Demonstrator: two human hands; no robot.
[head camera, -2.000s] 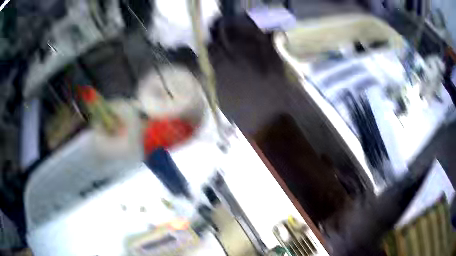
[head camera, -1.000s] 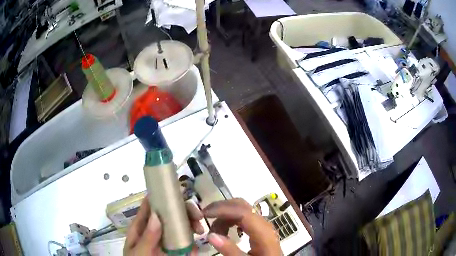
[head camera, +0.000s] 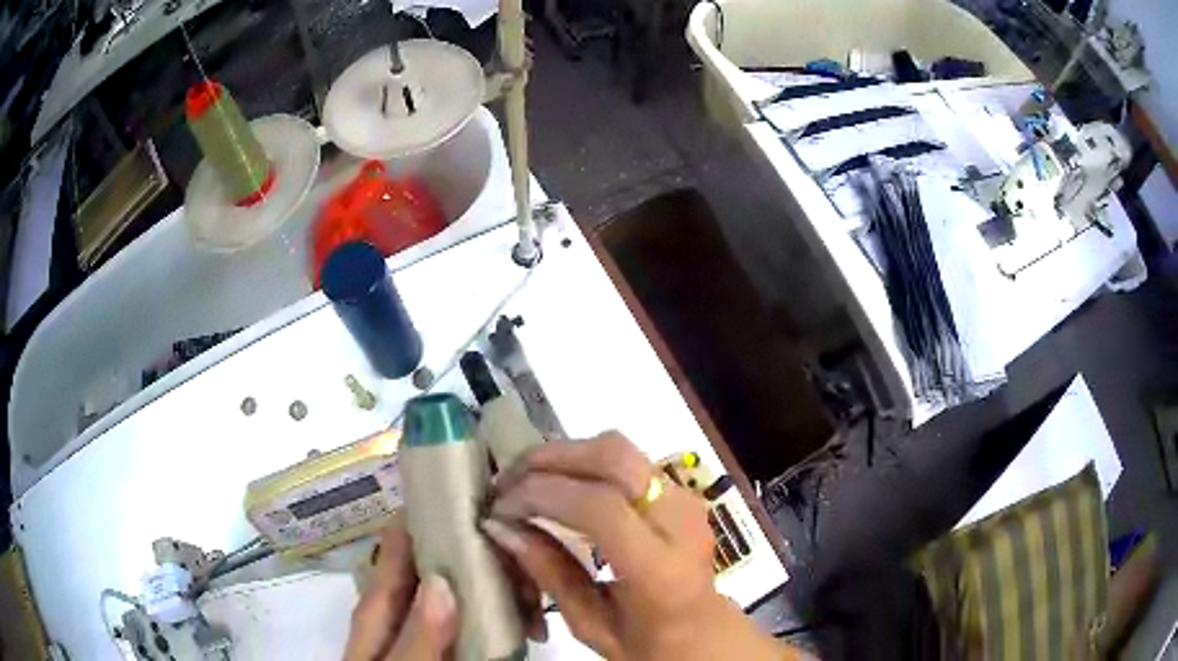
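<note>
My left hand (head camera: 403, 607) holds the grey-green thread cone (head camera: 448, 529) near its lower part, tilted, with its dark green tip up. My right hand (head camera: 607, 536) is at the cone's right side, thumb and fingertips together against it; a thread between them is too fine to make out. A ring shows on one right finger. The navy thread cone (head camera: 372, 310) stands on the white table behind the control panel (head camera: 330, 495). The olive thread cone (head camera: 230, 145) with a red tip sits on a disc of the thread stand (head camera: 514, 129). The other disc (head camera: 403, 97) holds no cone.
A long pale tub (head camera: 116, 342) with a red plastic bag (head camera: 375, 220) lies behind the table. The sewing machine's left-end parts (head camera: 168, 600) show at lower left. A slotted tray (head camera: 731, 532) is at the table's right edge. Another machine table with dark strips (head camera: 911, 278) stands at right.
The view has steadied and shifted. The grey-green cone is lower in view and no longer overlaps the navy cone. My right hand has closed its fingertips and moved up against the cone's side.
</note>
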